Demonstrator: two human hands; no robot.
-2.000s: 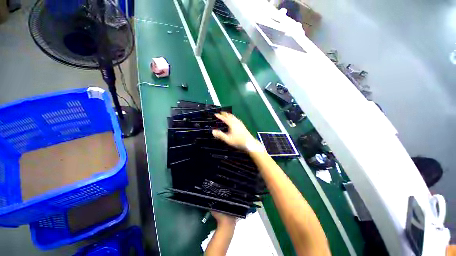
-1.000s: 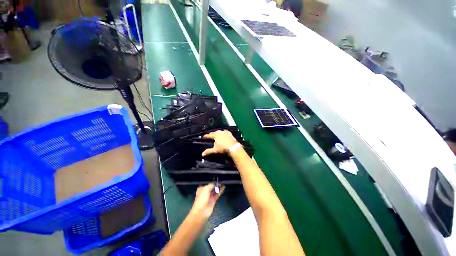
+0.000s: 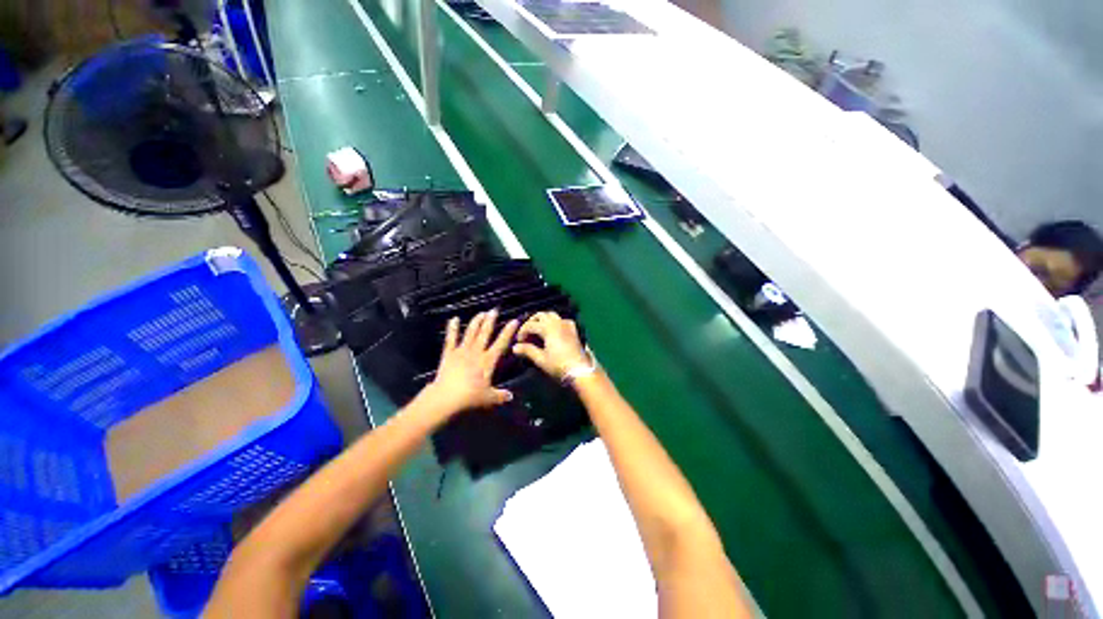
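Note:
A leaning row of flat black plastic housings [image 3: 514, 423] lies on the green bench in front of me, with more black pieces and thin cables heaped at its far end. My left hand [image 3: 472, 365] lies on top of the housings with its fingers spread. My right hand [image 3: 555, 346] is beside it at the right side of the row, fingers bent against the housings; whether it grips one cannot be told.
A solar panel [image 3: 594, 204] lies on the green conveyor [image 3: 677, 375]. White paper [image 3: 581, 532] lies nearer me. A small pinkish-white roll [image 3: 350, 171] is farther up the bench. A blue crate [image 3: 290, 417] and a fan [image 3: 157, 127] stand left. A white shelf [image 3: 835, 230] runs right; a person is beyond it.
My left hand has moved from the near end of the row onto its top. The near housings now lie flatter. The panel has moved farther up the conveyor, and the camera view has shifted.

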